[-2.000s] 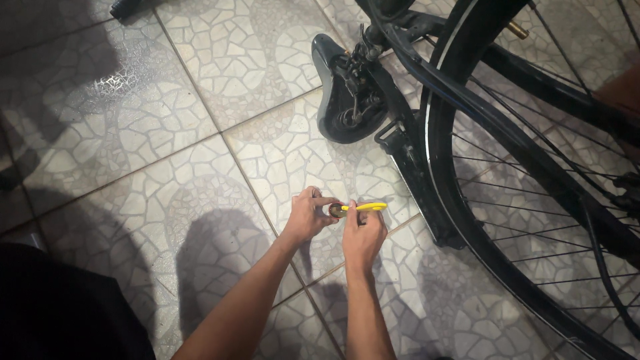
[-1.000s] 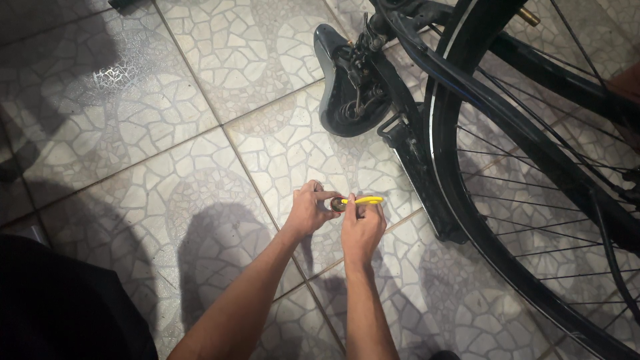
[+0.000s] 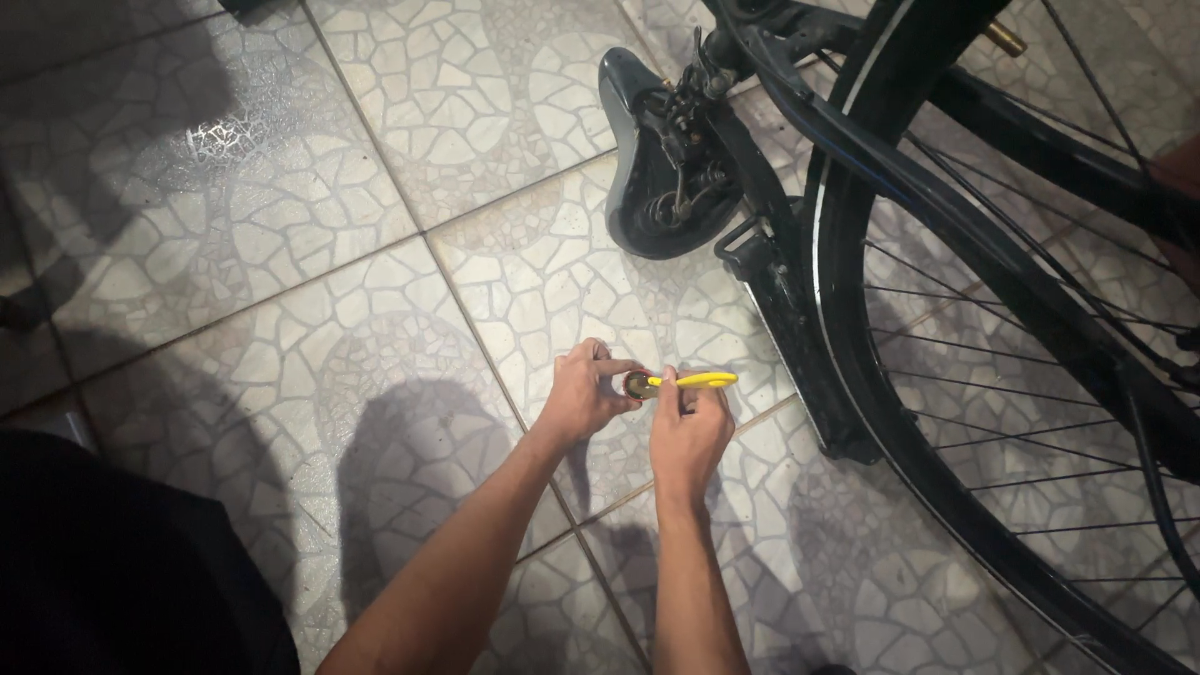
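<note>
Between the thumb and fingers of my left hand (image 3: 583, 392) is a small round cup-like part (image 3: 637, 384) with a reddish rim and a brownish inside. My right hand (image 3: 692, 431) grips a yellow-handled tool (image 3: 696, 381), perhaps a brush or small blade. The tool's left end meets the round part; its tip is too small to make out. Both hands are close together above the tiled floor, left of the bicycle wheel.
An upside-down bicycle fills the right side, with its tire (image 3: 844, 309), frame tube (image 3: 928, 187) and black saddle (image 3: 656, 187) by the floor. A black mudguard-like part (image 3: 797, 356) lies beside the tire. Patterned floor tiles (image 3: 281, 319) spread to the left.
</note>
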